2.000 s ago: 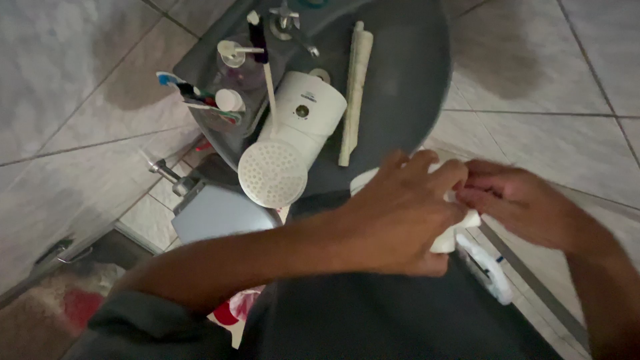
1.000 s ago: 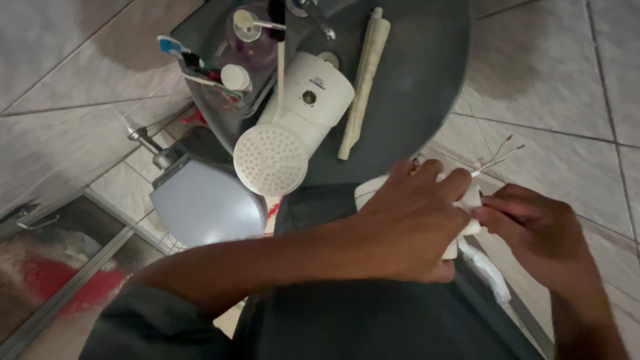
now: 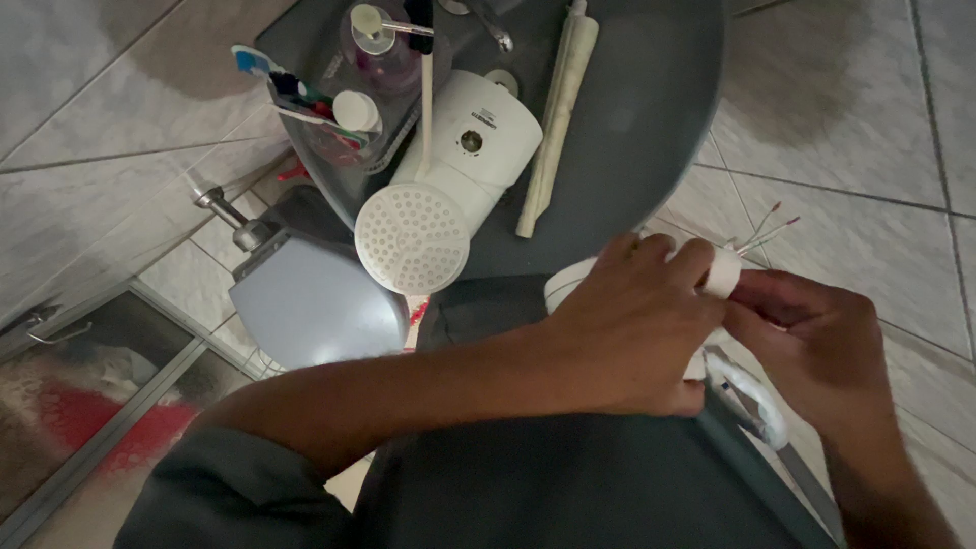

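My left hand (image 3: 640, 328) is closed around a white plastic shower part (image 3: 568, 282), mostly hidden under the palm. Thin wires (image 3: 766, 229) with coloured tips stick out beyond its pipe-like end (image 3: 723, 272). The fingers of my right hand (image 3: 808, 328) pinch at that end, touching the left fingertips; what lies between them is hidden. In the grey sink rests a white electric shower body (image 3: 476, 145) with a round perforated spray face (image 3: 412, 239). Right of it lies a long off-white tube or rolled piece (image 3: 560, 122).
A soap dispenser (image 3: 385, 46) and a cup with toothbrushes (image 3: 335, 130) stand at the sink's left. A faucet (image 3: 492, 27) reaches over the grey basin (image 3: 648, 114). Lower left are a closed toilet lid (image 3: 320, 305) and a glass shower door frame (image 3: 99, 442).
The wires, not visible two seconds ago, now stick out past my fingers. My hands stay together on the white part. The view has moved closer to the sink.
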